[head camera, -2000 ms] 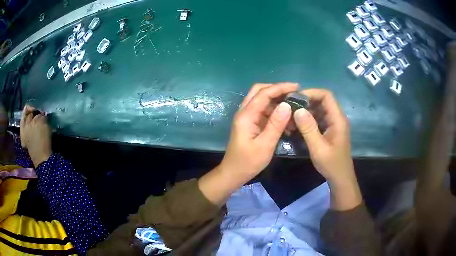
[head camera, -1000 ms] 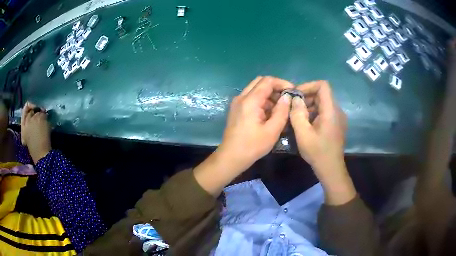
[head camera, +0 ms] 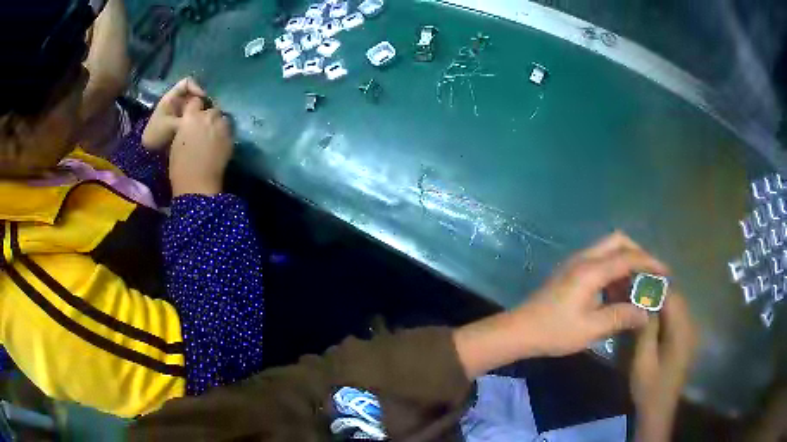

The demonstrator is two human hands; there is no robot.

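Note:
A small white square housing (head camera: 662, 301) with a green circuit board (head camera: 649, 290) inside faces up; the board has a yellow-gold patch. My left hand (head camera: 591, 298) pinches the housing at its left side between thumb and fingertips. My right hand (head camera: 666, 350) is slightly blurred, with its fingers on the housing's right and lower edge. Both hands are above the bench's near edge at lower right.
White housings lie in rows at far right (head camera: 764, 244) and in a pile at upper left (head camera: 312, 39). Thin wires (head camera: 466, 76), a small component (head camera: 537, 74) and others lie between. At left, a neighbouring worker's hands (head camera: 197, 142) work at the bench (head camera: 362, 164).
The view has swung left, so my hands appear at lower right and the neighbour shows more fully. The held piece has turned, and its green board now faces the camera.

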